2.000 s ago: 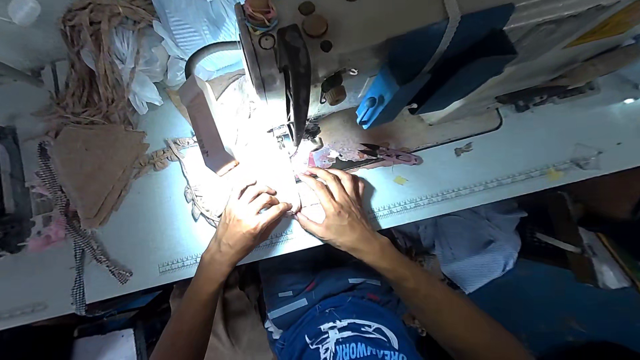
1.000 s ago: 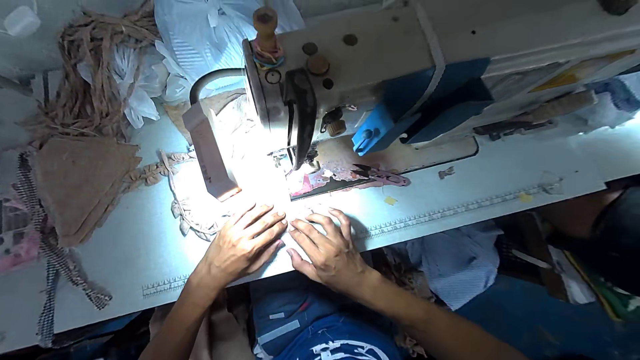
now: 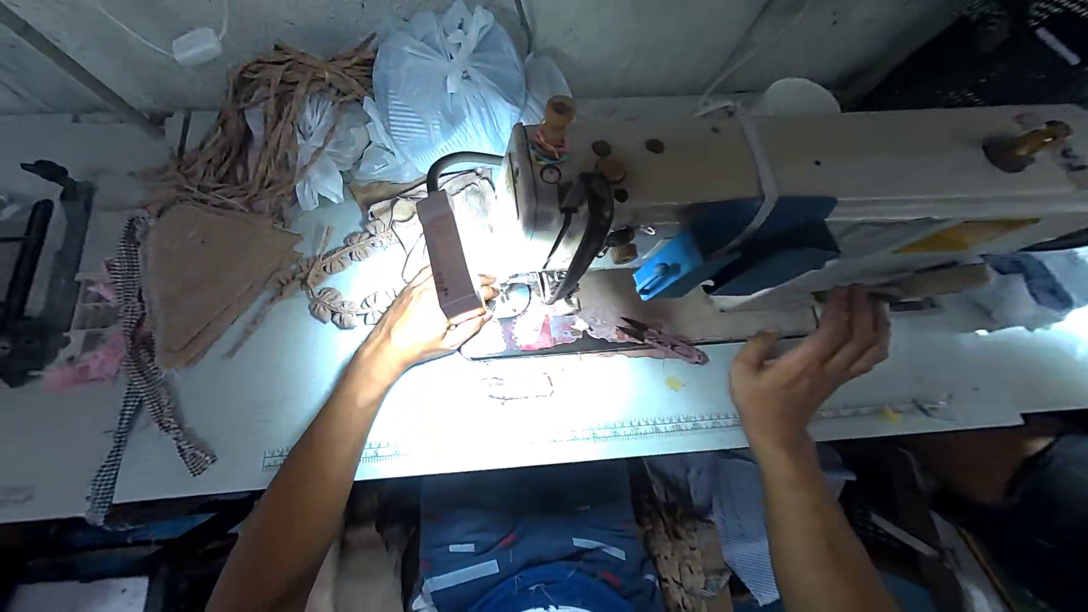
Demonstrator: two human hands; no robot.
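An industrial sewing machine (image 3: 680, 161) stands across the table, its needle area brightly lit. My left hand (image 3: 433, 319) is by the presser foot, under a dark lamp head (image 3: 449, 255), fingers partly hidden; whether it grips anything cannot be told. Leaf-shaped fabric trim (image 3: 340, 308) lies left of it. My right hand (image 3: 812, 361) is raised over the table's right part, fingers bent and thumb apart, near the lower edge of the machine arm; no held thing shows. Between my hands, pink-handled thread snips (image 3: 665, 342) lie on the machine bed.
Brown fabric pieces (image 3: 212, 276), brown strips (image 3: 263, 127) and tied plastic bags (image 3: 450, 85) lie at the left and back. A checked strip (image 3: 132, 340) hangs over the front edge. A measuring tape (image 3: 654, 427) runs along that edge. A blue holder (image 3: 756, 246) is fixed to the machine.
My hands were close together in front of the needle area. The left has moved up beside the presser foot, and the right has moved far to the right. The view has shifted.
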